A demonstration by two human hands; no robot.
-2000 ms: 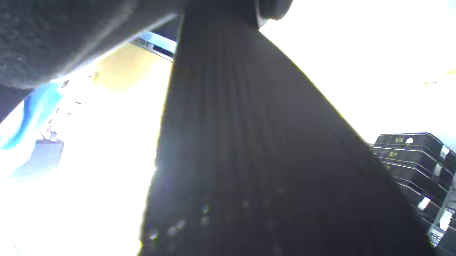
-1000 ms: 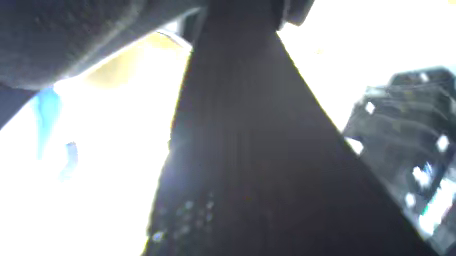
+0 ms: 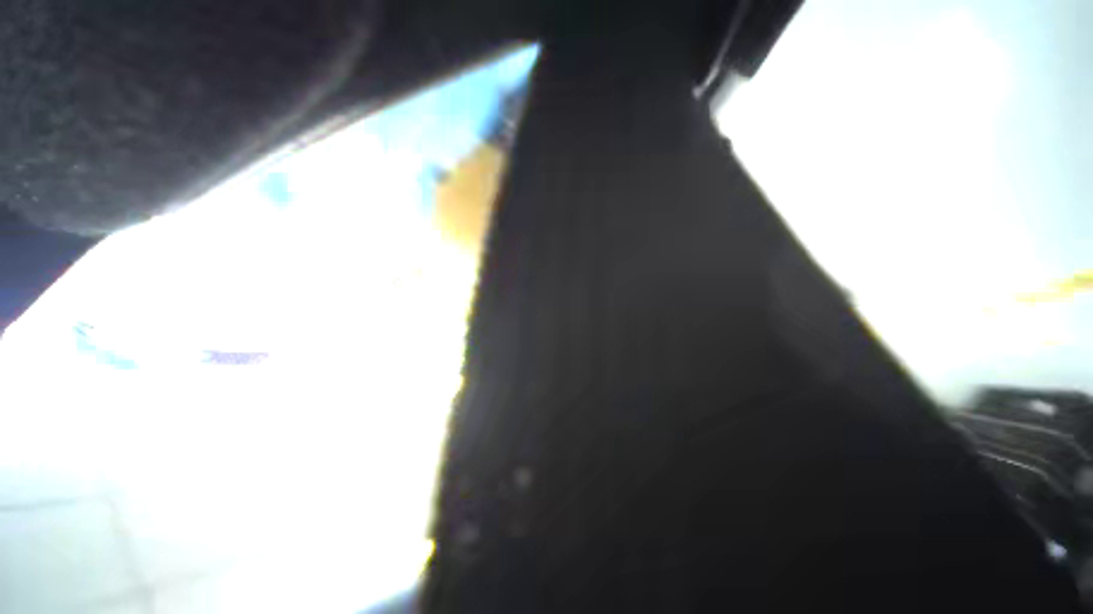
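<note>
Neither of my hands shows. A wide black ribbed strap (image 3: 647, 360) fills the centre of the head view and hides what lies behind it. Black ribbed crates (image 3: 1033, 444) stand stacked at the lower right, blurred and partly cut off by the strap and the picture's edge. A tan-orange patch (image 3: 470, 198) shows at the strap's upper left edge; I cannot tell what it is. Light blue areas lie above it, blurred.
A dark speckled foam pad (image 3: 156, 96) covers the upper left. Pale tiled floor (image 3: 72, 540) with thin joint lines shows at the lower left. A yellow mark (image 3: 1061, 289) is at the right edge. Much of the left and upper right is overexposed.
The view has shifted and tilted. The crates now sit lower at the right edge and show less. The tan patch is smaller and further right. Floor tile lines now show at the lower left.
</note>
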